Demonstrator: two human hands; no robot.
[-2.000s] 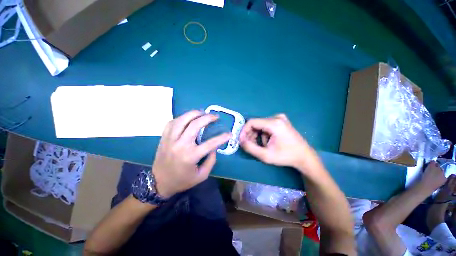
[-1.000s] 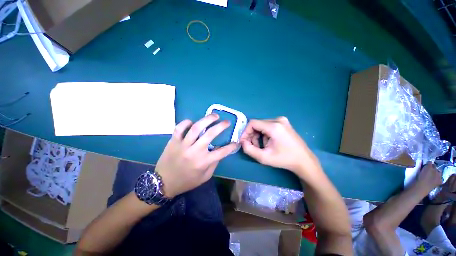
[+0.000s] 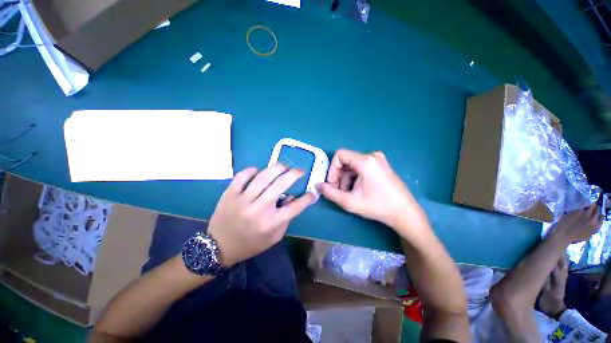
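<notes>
A white rounded-square plastic frame (image 3: 301, 145) lies on the green bench near its front edge. My left hand (image 3: 253, 209), with a watch on the wrist, lies over the frame's left and lower side, fingers on it and index fingertip at its lower right corner. My right hand (image 3: 368, 187) is at the frame's right side, thumb and index fingertips at the same corner. Whatever is between those fingertips is too small to tell. A thin wire (image 3: 289, 161) shows faintly inside the frame's opening. A white sheet (image 3: 151, 146) lies flat left of the frame.
A carton of clear plastic bags (image 3: 484, 151) stands at right, an open carton (image 3: 110, 33) at upper left. Two scraps (image 3: 195, 57) and a rubber band (image 3: 261, 41) lie behind. A carton of white frames (image 3: 70, 228) is below left. Another person's arm (image 3: 536, 258) is at lower right.
My right thumb and index finger have shifted slightly at the frame's lower right corner. My left fingers have moved a little down the frame. The other person's hand at right has moved up.
</notes>
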